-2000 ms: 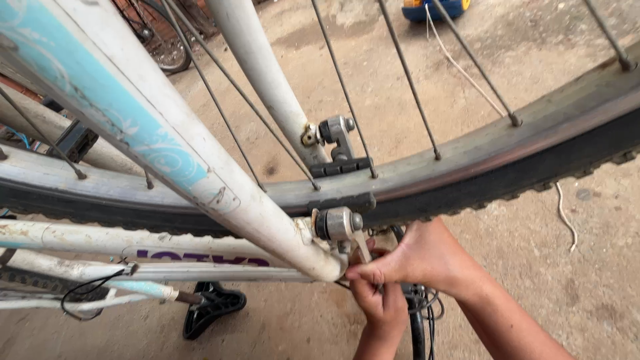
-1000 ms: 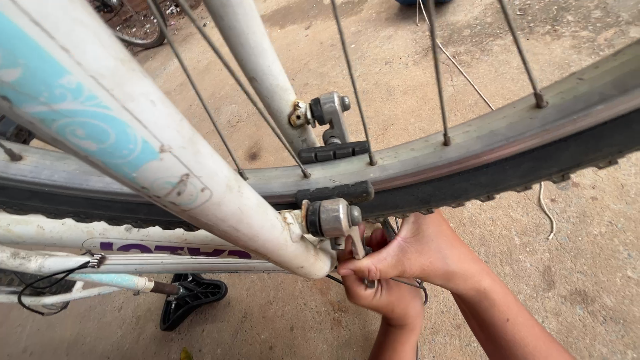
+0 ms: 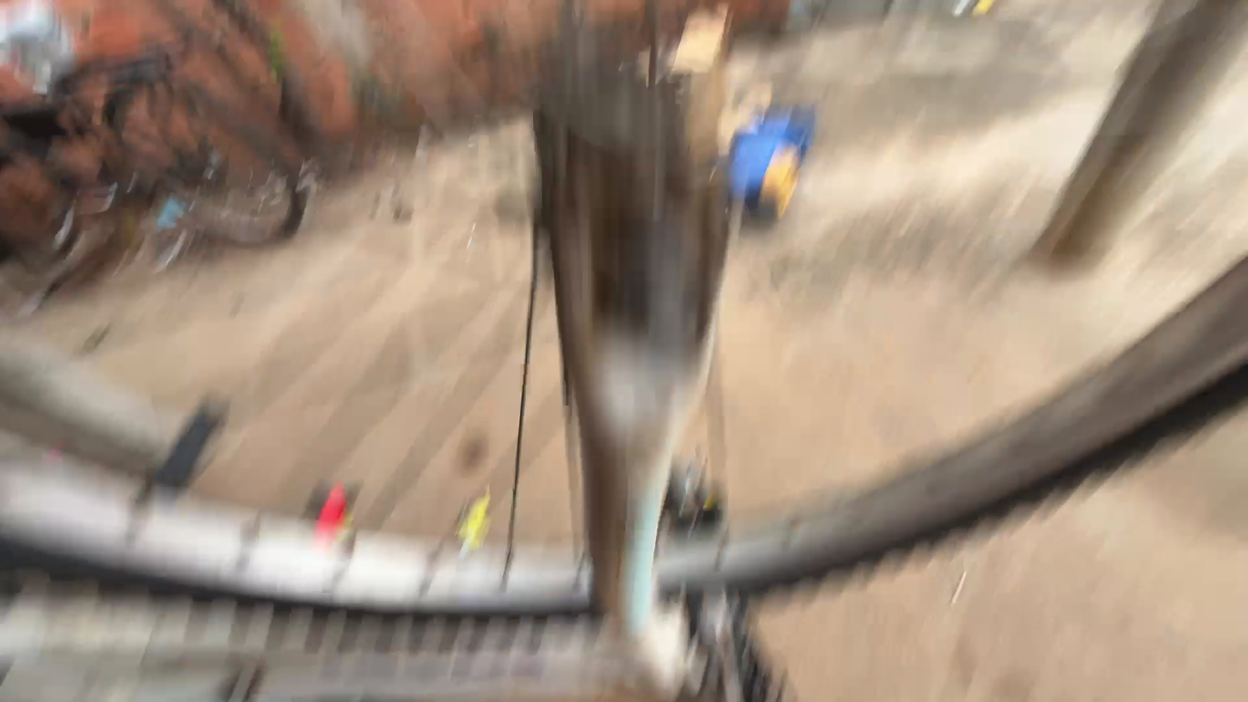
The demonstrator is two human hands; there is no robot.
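Strong motion blur covers the whole view. A bicycle wheel, its rim point(image 3: 390, 580) and dark knobbly tyre point(image 3: 926, 561), curves across the lower half. The pale and light-blue fork leg point(image 3: 639, 546) stands upright in the middle, in front of the rim. Beside it is a blurred dark brake part point(image 3: 694, 502) at the rim, with more dark parts lower down. Neither of my hands is in view, so what they hold or touch cannot be seen.
A blue and yellow object point(image 3: 770, 161) lies on the concrete ground point(image 3: 877, 370) beyond the wheel. A post point(image 3: 1121, 136) rises at the upper right. Blurred bicycles point(image 3: 234, 210) stand by a reddish brick wall point(image 3: 439, 58) at the upper left.
Both hands, which were together at the brake arm by the fork end, have gone out of view. The view has swung strongly and now takes in the wall behind.
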